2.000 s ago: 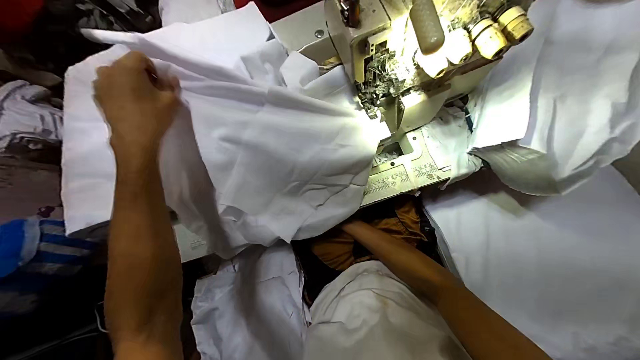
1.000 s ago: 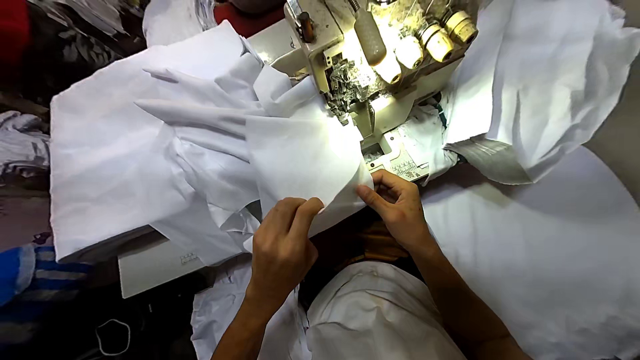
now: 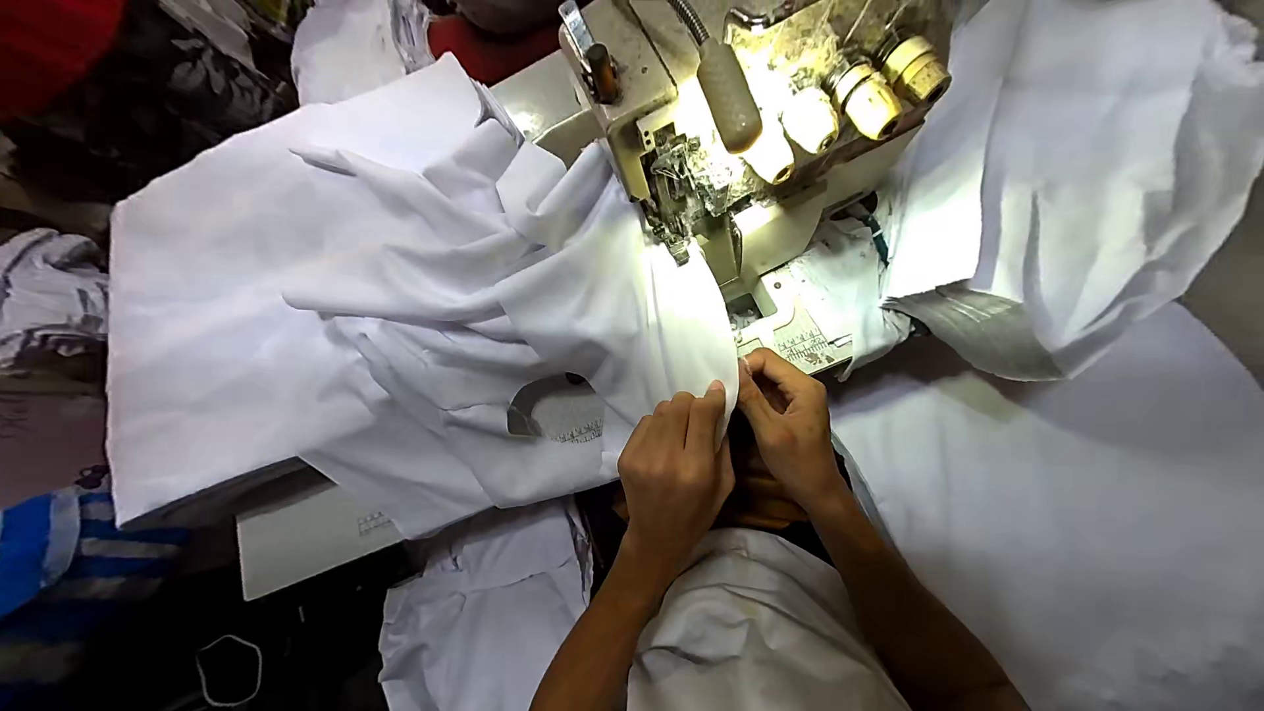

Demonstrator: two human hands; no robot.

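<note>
A white fabric piece lies bunched over the bed of an overlock sewing machine, its right edge running up under the presser foot area. My left hand grips that edge from the left, fingers curled on the cloth. Just to the right, my right hand pinches the same edge between thumb and fingers, beside the machine's metal plate. Through an opening in the cloth, part of the machine bed shows. The needle itself is hard to make out in the glare.
A stack of white fabric panels lies at left. More white panels hang at right, above a broad white cloth. A lamp on a flexible neck and tension knobs top the machine. Blue striped cloth sits lower left.
My left hand, at the upper left on the cloth two seconds ago, is now at the fabric edge. My right hand has come up from below the machine bed to that edge.
</note>
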